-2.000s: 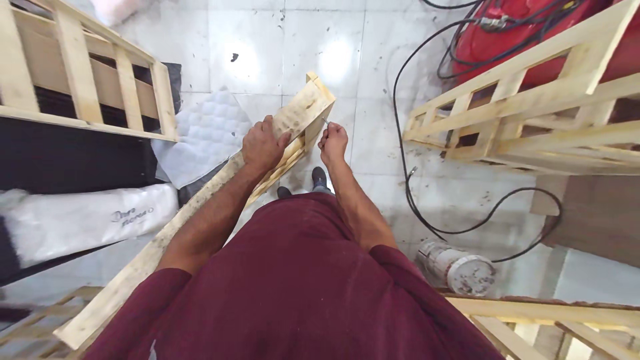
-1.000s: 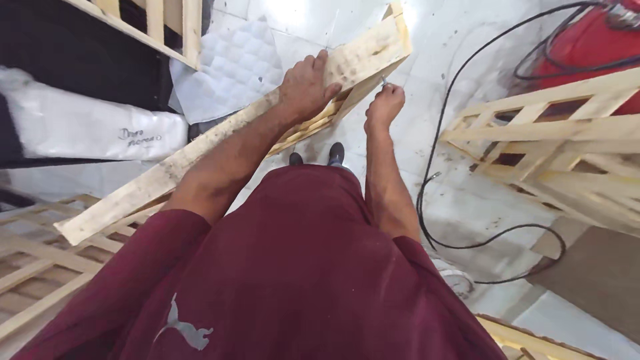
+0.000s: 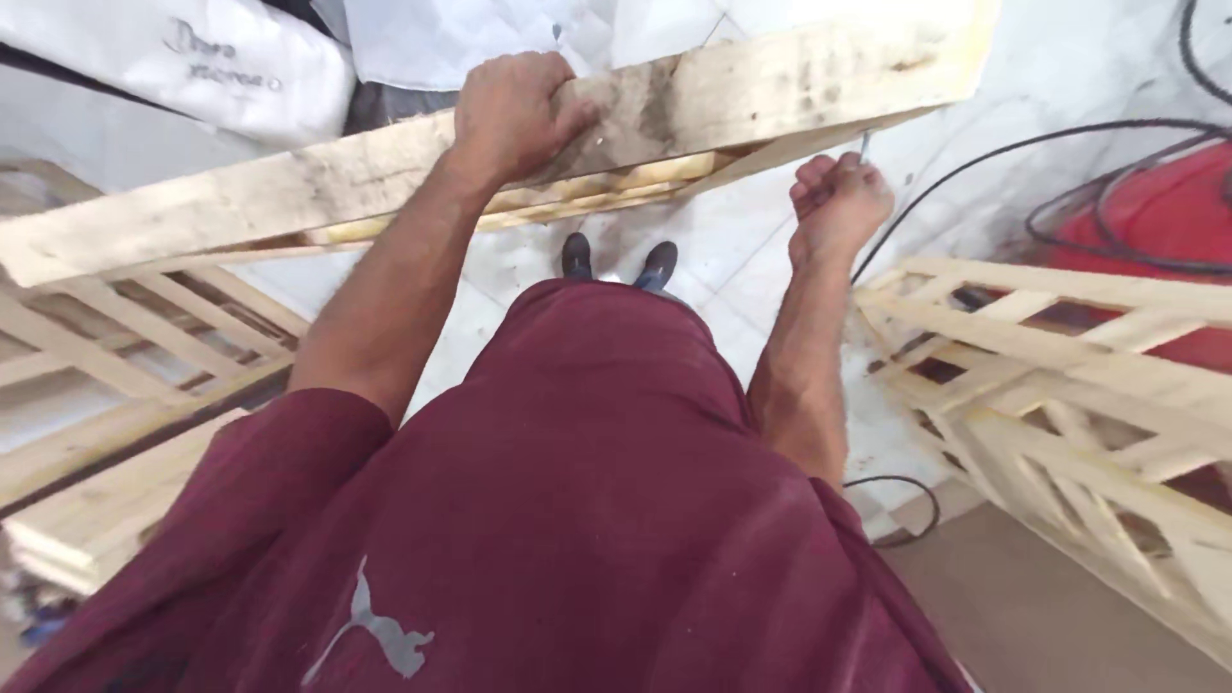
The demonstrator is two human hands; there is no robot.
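Observation:
A long wooden frame of pale, stained boards (image 3: 703,104) stands on edge across the top of the view, in front of my feet. My left hand (image 3: 520,111) grips its upper board, with the fingers over the far edge. Near the right end of the frame, my right hand (image 3: 842,202) is closed on a thin metal piece (image 3: 865,144), perhaps a nail or a screw; its tip is close to the underside of the board, and I cannot tell whether they touch. Slats (image 3: 616,183) show below the upper board.
Slatted wooden frames stand at the right (image 3: 1078,356) and at the left (image 3: 125,337). A black cable (image 3: 1011,140) runs over the tiled floor to a red object (image 3: 1145,212). A white wrapped bundle bearing handwriting (image 3: 183,67) lies at the upper left.
The view has swung round, and the wooden frame now lies more level across it. My left hand stays on the board and my right hand stays by its right end.

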